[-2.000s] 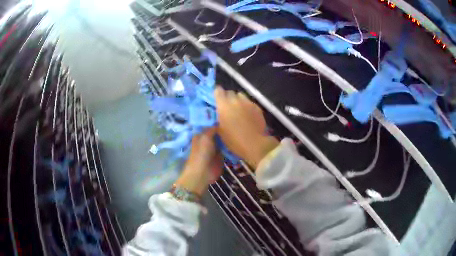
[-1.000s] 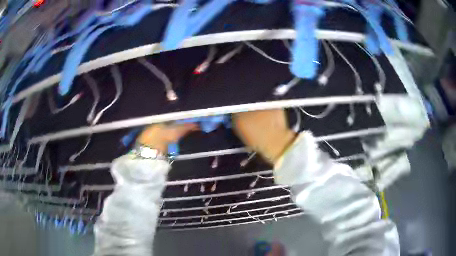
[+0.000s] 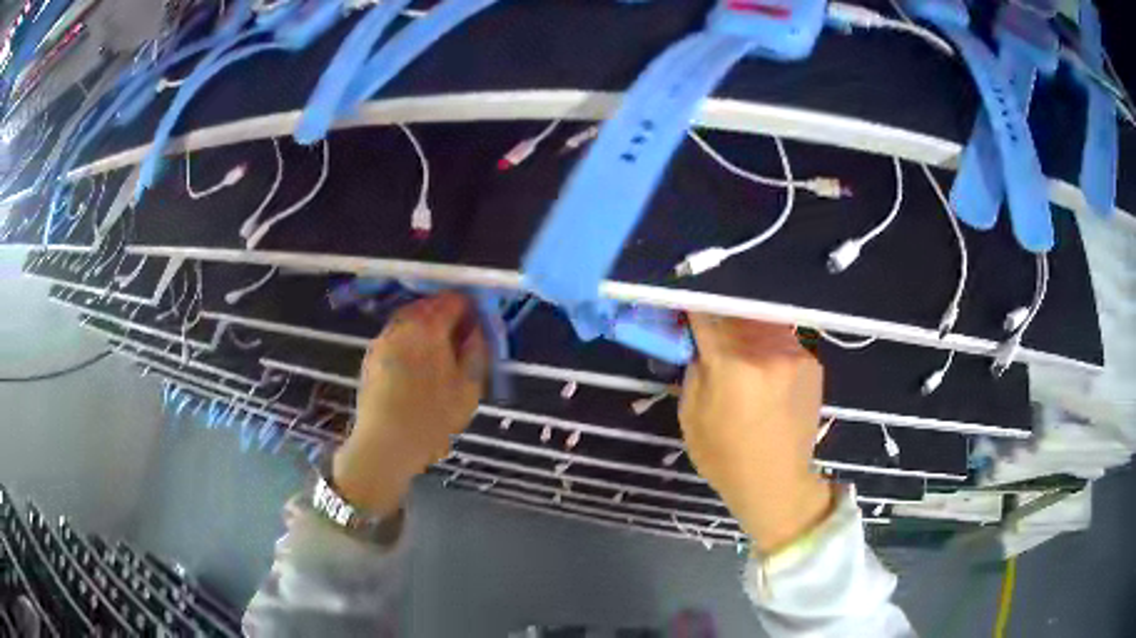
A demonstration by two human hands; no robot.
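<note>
My left hand is at the front edge of a black rack shelf, closed on light-blue watch straps that show behind and beside its fingers. My right hand is just right of it, with its fingertips at a blue watch under the shelf's white edge. The fingertips of both hands are partly hidden by the shelf edge. A large blue strap hangs from the tier above, in front of the shelf.
White charging cables with small plugs lie on the black shelf above my hands. More blue straps hang from the upper tier. Lower tiers hold loose cables. White trays stand at the rack's right end. A yellow line runs on the floor.
The view has turned from along the rack to facing it. The blue bunch, earlier held in front of the rack by both hands, is now at the shelf edge, and my hands have moved apart.
</note>
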